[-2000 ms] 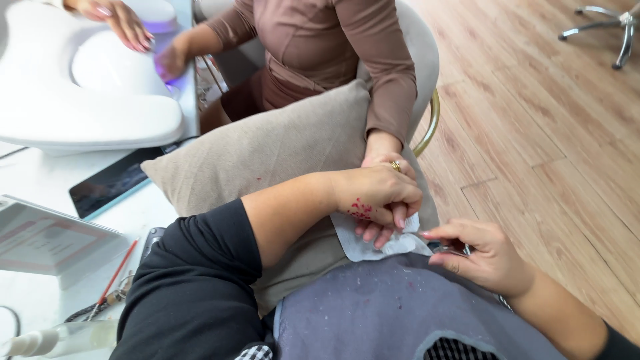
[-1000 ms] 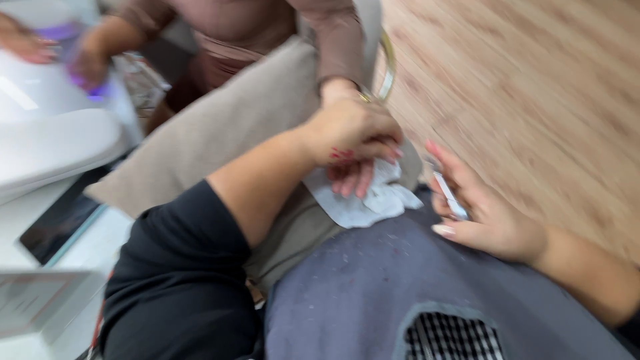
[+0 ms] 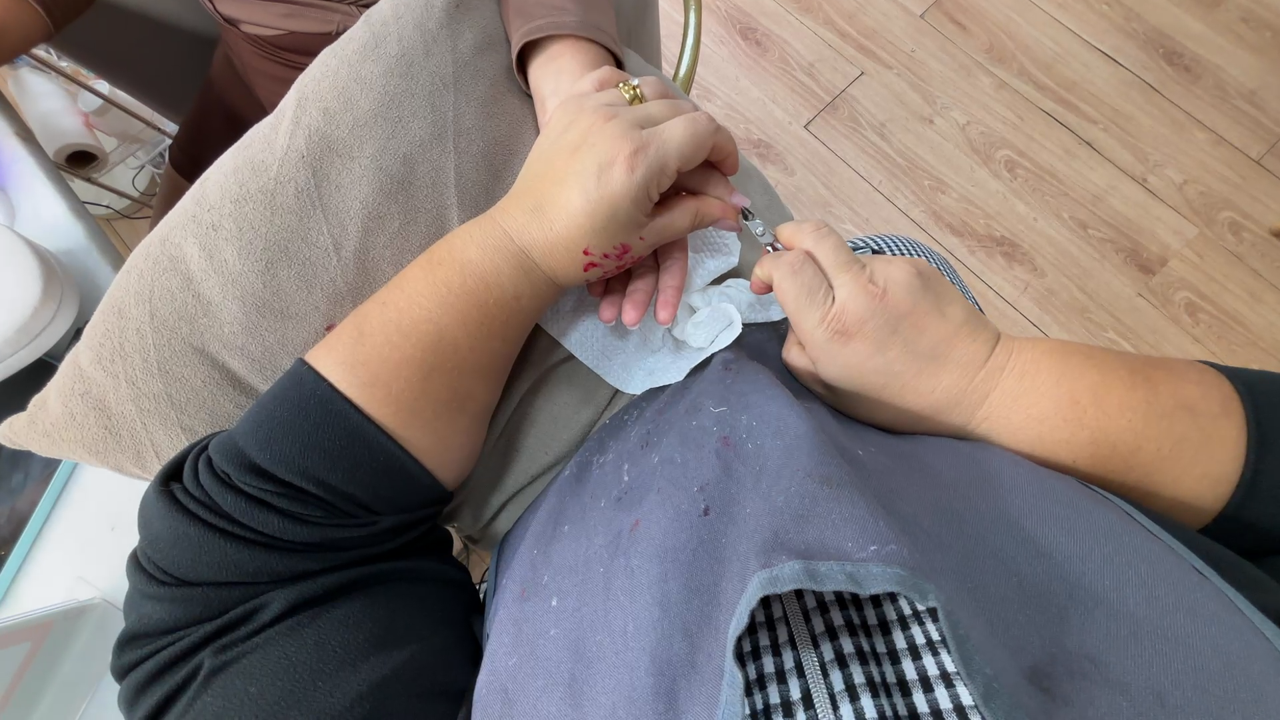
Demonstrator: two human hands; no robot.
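My left hand point(image 3: 620, 170), with red marks near the wrist, is closed around a finger of another person's hand point(image 3: 645, 285). That hand's other fingers hang over a crumpled white paper towel point(image 3: 640, 350). In my right hand point(image 3: 880, 320) is a small pair of metal cuticle nippers point(image 3: 760, 232); their tip is at the nail of the held finger. Whether the jaws touch the skin cannot be told. My palm hides most of the nippers' handles.
A beige cushion point(image 3: 300, 200) lies under the other person's forearm. A grey apron point(image 3: 800, 450) covers my lap. A white table point(image 3: 90, 530) with a dark, teal-edged device is at the left, and a gold-coloured chair tube point(image 3: 688, 45) at the top.
My right hand has come over to the held finger with the nippers, which were held away from it one second ago. The view has moved closer over the hands.
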